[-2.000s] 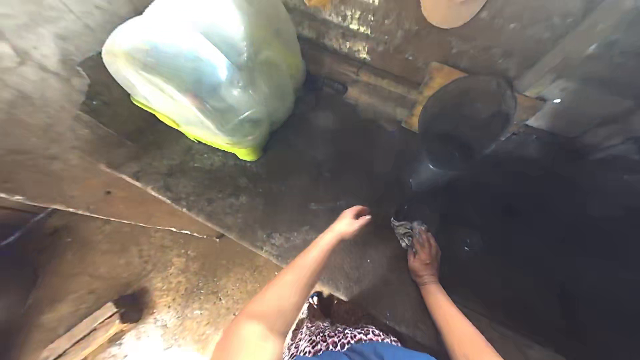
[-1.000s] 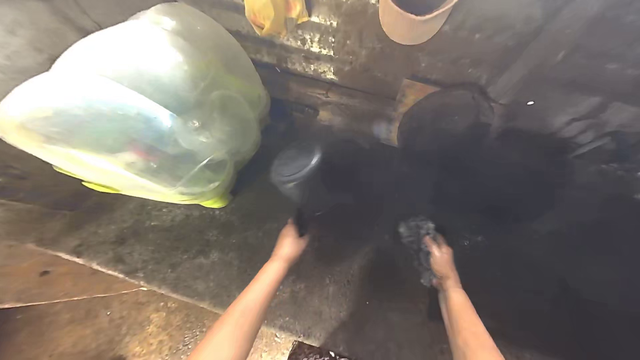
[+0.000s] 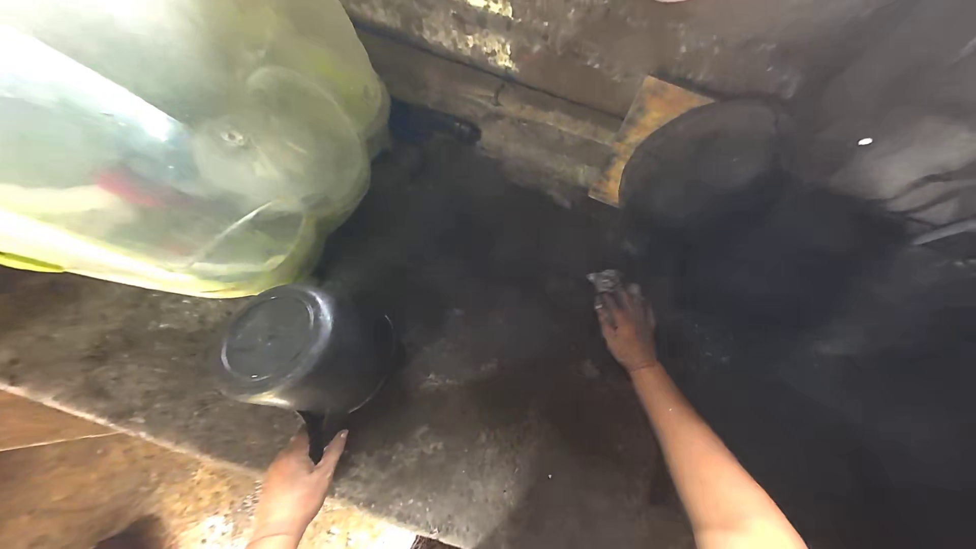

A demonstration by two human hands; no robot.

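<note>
My left hand point(image 3: 303, 476) grips the black handle of a dark metal pot point(image 3: 305, 354) near the slab's front edge. The pot is tipped so that its flat round base faces up and left. My right hand point(image 3: 627, 324) holds a crumpled greyish cloth or wad point(image 3: 605, 280) down on the dark, sooty slab point(image 3: 473, 404). Haze and shadow blur the surface around the right hand.
A large translucent bag point(image 3: 259, 152) with a yellow-green lower edge and containers inside stands at the upper left. A dark round vessel point(image 3: 701, 156) leans by a rusty plate point(image 3: 652, 126) near the wall. The tiled floor point(image 3: 69, 488) lies below the slab.
My left hand, bare two seconds ago, now has the pot by its handle. The pot has moved left and toward the slab's edge since one second ago. The wad stays in my right hand.
</note>
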